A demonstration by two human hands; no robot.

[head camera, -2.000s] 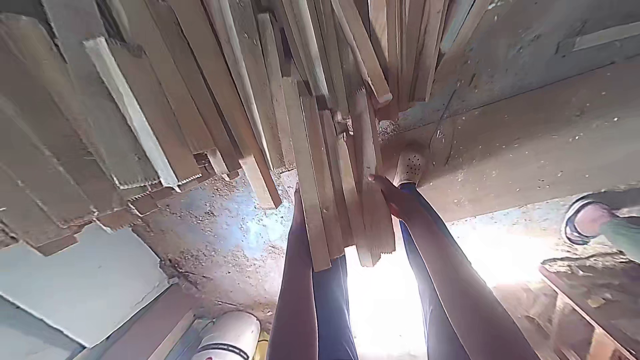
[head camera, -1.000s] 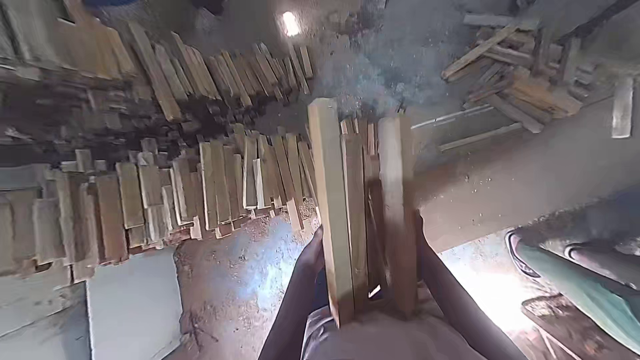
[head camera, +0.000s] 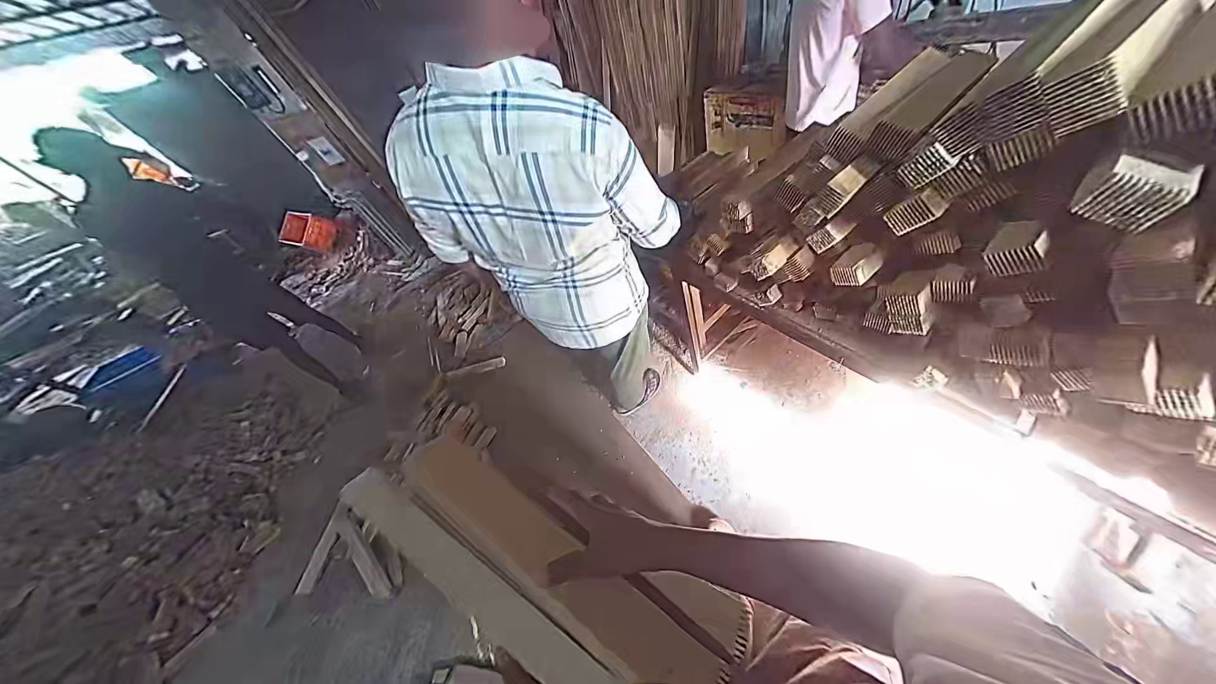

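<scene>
Several wooden boards (head camera: 513, 532) lie side by side at the bottom centre, slanting down toward my body. Comb-like finger-joint cuts show at the near end of one board. My right hand (head camera: 603, 540) grips the boards' right side, thumb over the face and fingers spread along the far edge. Of my left hand (head camera: 513, 668), only a small brown part shows at the bottom edge, beside the left board; its fingers are hidden.
A person in a checked shirt (head camera: 532, 204) stands ahead, beside a large stack of finger-jointed timber (head camera: 912, 294) on the right. Another person (head camera: 180, 228) is at the left, near an orange crate (head camera: 309, 231). Wood scraps (head camera: 142, 541) cover the floor at left.
The view has swung widely away from the rows of wood. The boards, upright between my hands one second ago, now slant away to the left, with my right hand still on them.
</scene>
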